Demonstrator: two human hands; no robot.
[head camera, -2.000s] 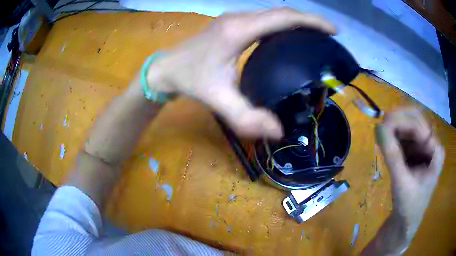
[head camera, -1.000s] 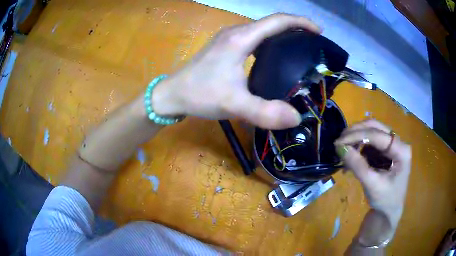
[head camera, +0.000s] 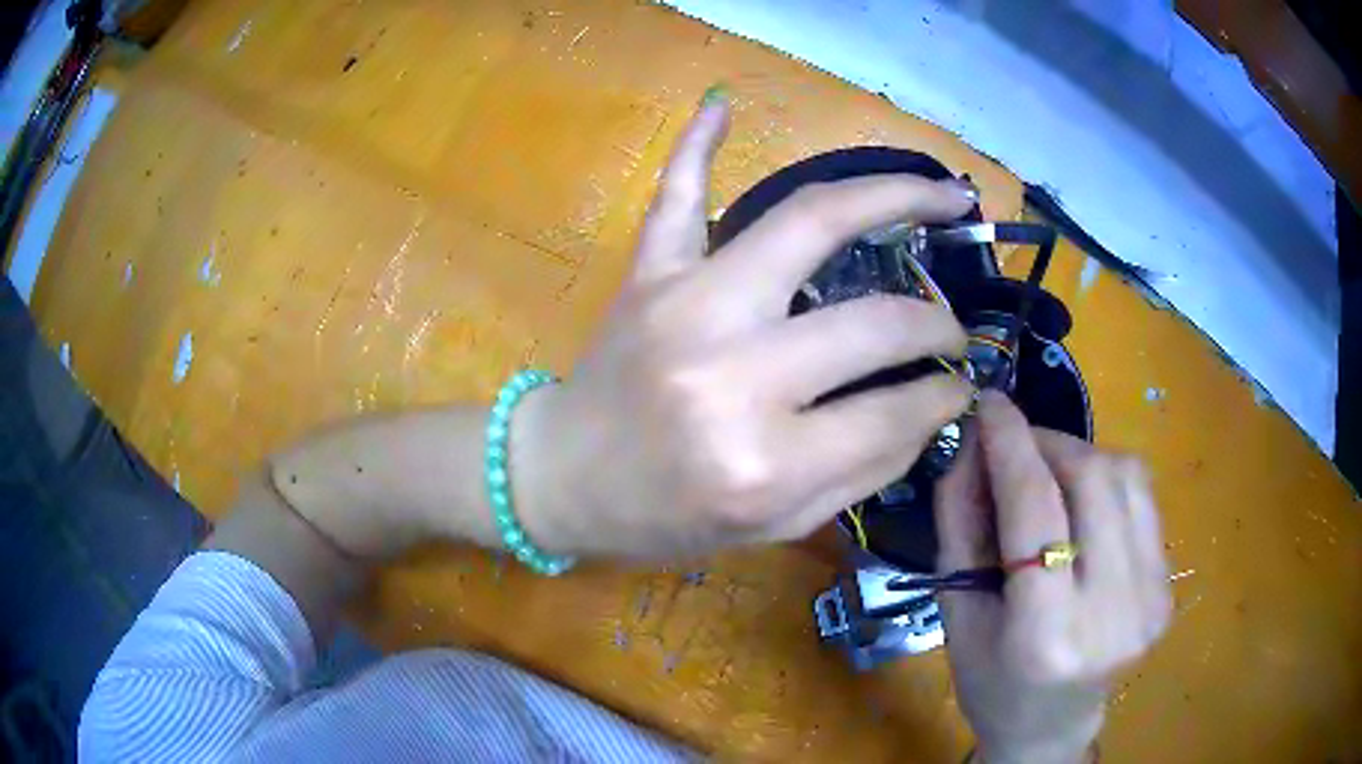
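The black head shell (head camera: 837, 172) lies tilted open over the far side of the base housing (head camera: 1068, 391), with its circuit board partly visible. My left hand (head camera: 747, 381) reaches over both from the left; one finger points up, one rests at the shell's rim, and the lower fingertips close on thin wires (head camera: 929, 284) between the halves. My right hand (head camera: 1053, 575) is beside them, its fingertips pinched at the same wires. The exact pinch point is hidden. A dark cord (head camera: 956, 579) shows at my right fingers.
A silver metal bracket (head camera: 881, 620) sticks out below the base housing. A black cable with a white part (head camera: 964, 233) loops at the shell's right. Beyond the scratched orange tabletop (head camera: 403, 179) lies a white sheet (head camera: 956, 75) with a grey band.
My left hand has let go of the shell's outside and moved its fingers over the opening to the wires. The shell has tipped open. My right hand has moved left to meet it.
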